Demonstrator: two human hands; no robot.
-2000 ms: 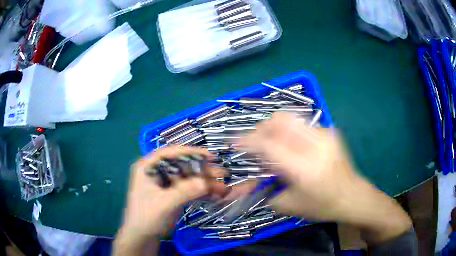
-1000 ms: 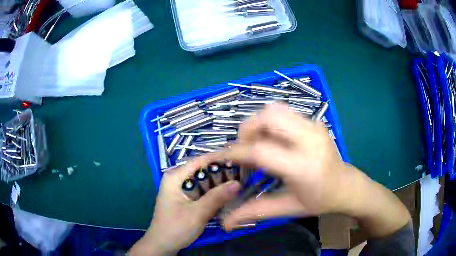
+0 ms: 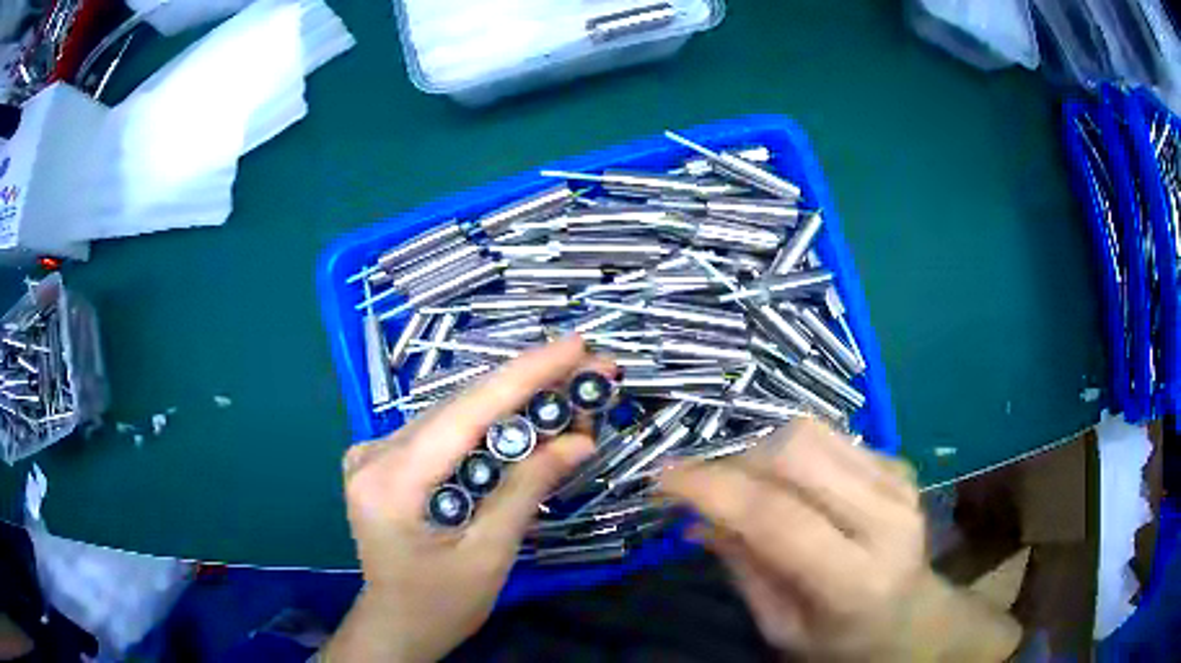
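My left hand point(image 3: 447, 512) holds several metal cylinders point(image 3: 512, 438) side by side, their dark round ends with pale centres facing up. The hand is over the near left part of a blue tray point(image 3: 339, 317) heaped with silver cylinders with thin stems point(image 3: 615, 249). My right hand point(image 3: 822, 531) is over the near right part of the tray, apart from the left hand, its fingertips at the heaped cylinders. The right hand is slightly blurred, and whether its fingers grip a cylinder cannot be made out.
A clear box with white lining point(image 3: 486, 58) is beyond the tray. White sheets point(image 3: 194, 149) lie at upper left. A clear tub of small metal pieces point(image 3: 36, 376) is at left. Blue bins point(image 3: 1127, 259) stand at right, below plastic bags point(image 3: 1120, 45).
My right hand has moved away from the left hand, down and to the right. The left hand's cylinders now show in a fuller row. The view has shifted, so the tray appears higher and further left.
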